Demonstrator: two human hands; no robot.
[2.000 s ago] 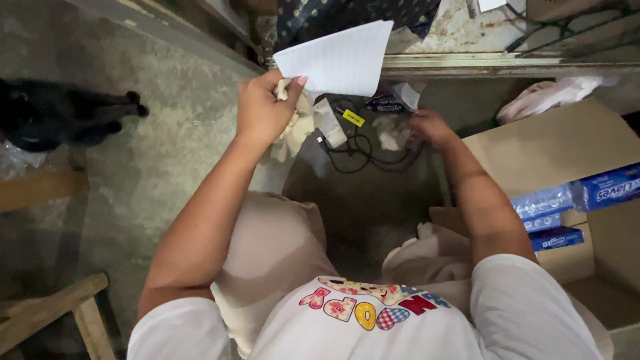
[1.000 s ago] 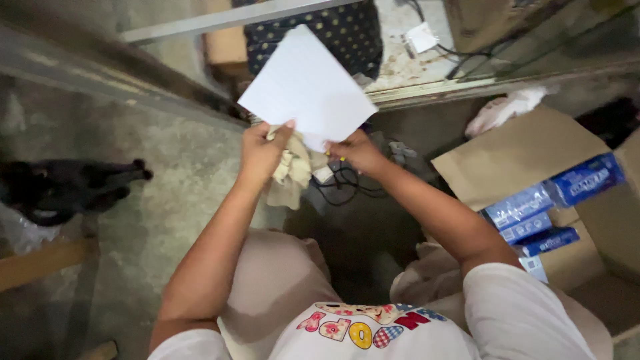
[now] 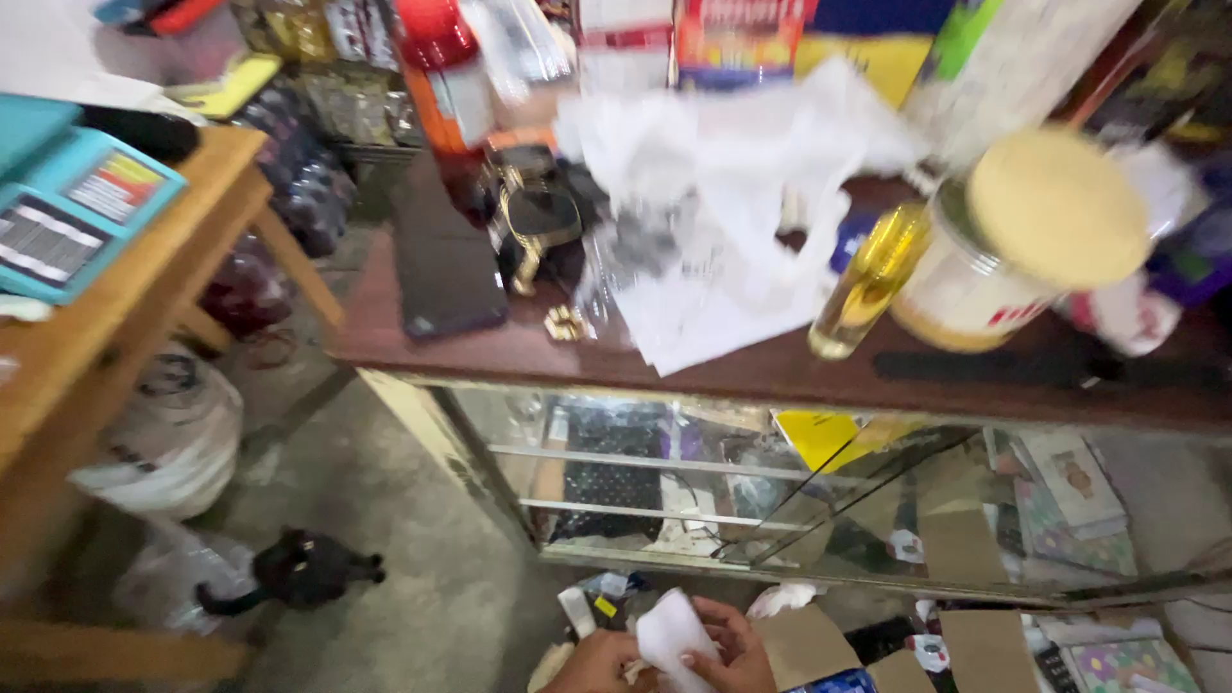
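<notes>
At the bottom edge of the head view, a folded white paper (image 3: 674, 635) is held between my two hands. My left hand (image 3: 599, 664) grips its left side, with a cream cloth (image 3: 551, 666) beside it, partly out of view. My right hand (image 3: 736, 650) holds the paper's right side, fingers curled over it. Just above the hands lie a small white box and a yellow tag (image 3: 604, 606) on the floor.
A glass-fronted counter (image 3: 597, 380) bears a dark phone (image 3: 448, 279), white papers (image 3: 731, 279), a yellow bottle (image 3: 871, 279) and a lidded tub (image 3: 1020, 241). A black cat (image 3: 308, 570) is on the floor at left, near a wooden table (image 3: 144, 260). Cardboard boxes (image 3: 813, 645) stand at lower right.
The view has tilted up strongly to the counter top. The white paper, spread flat between both hands one second ago, is now folded smaller.
</notes>
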